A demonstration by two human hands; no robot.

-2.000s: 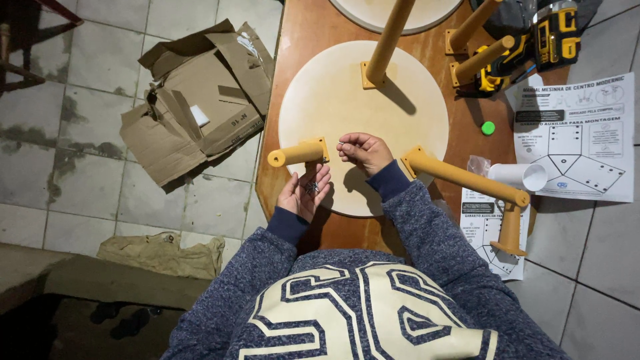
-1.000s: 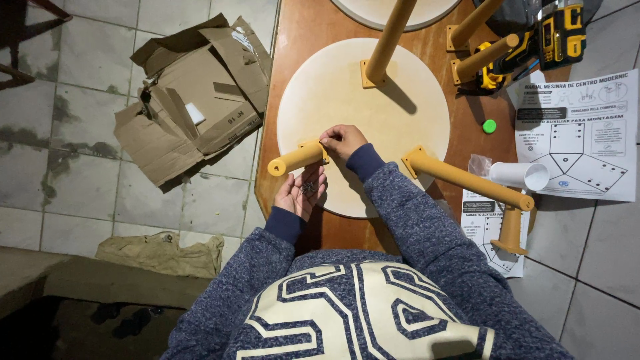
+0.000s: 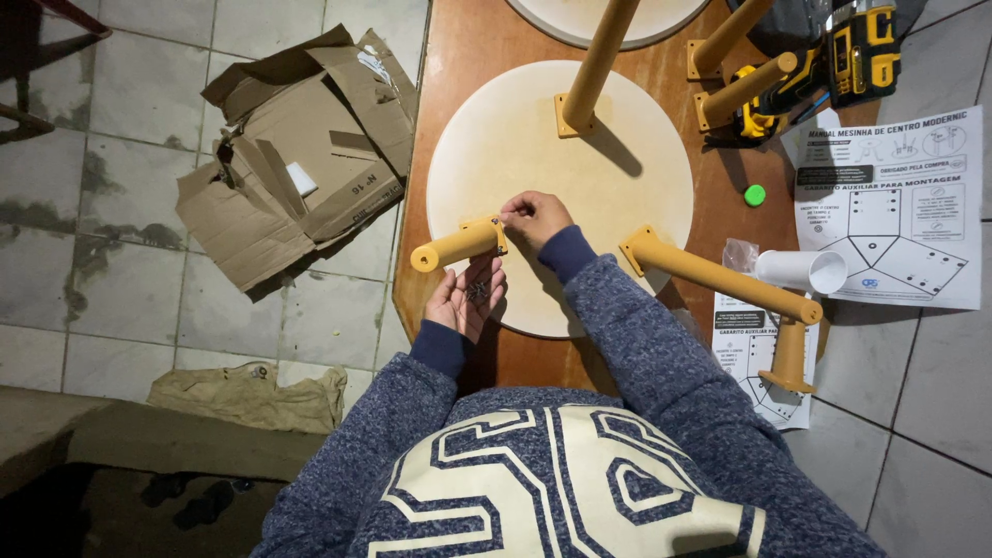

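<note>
A round pale tabletop [image 3: 511,155] lies on a brown wooden table, with three yellow legs standing on it by their square mounting plates. My left hand [image 3: 471,294] is palm up below the left leg [image 3: 457,248], with several dark screws [image 3: 477,291] in the palm. My right hand [image 3: 539,217] has its fingertips pinched at the right corner of that leg's plate, beside a screw; whether they hold one is too small to tell. The back leg [image 3: 593,70] and the right leg [image 3: 643,252] stand apart from both hands.
More yellow legs [image 3: 748,89] lie beside a yellow and black cordless drill [image 3: 775,93] at the back right. A green cap [image 3: 754,195], a white plastic container [image 3: 802,271] and printed instruction sheets [image 3: 891,209] are at the right. Opened cardboard [image 3: 294,163] lies on the tiled floor at left.
My right hand has moved left to the plate of the left leg, from a little right of it two seconds ago. My left hand stays below that leg with the screws.
</note>
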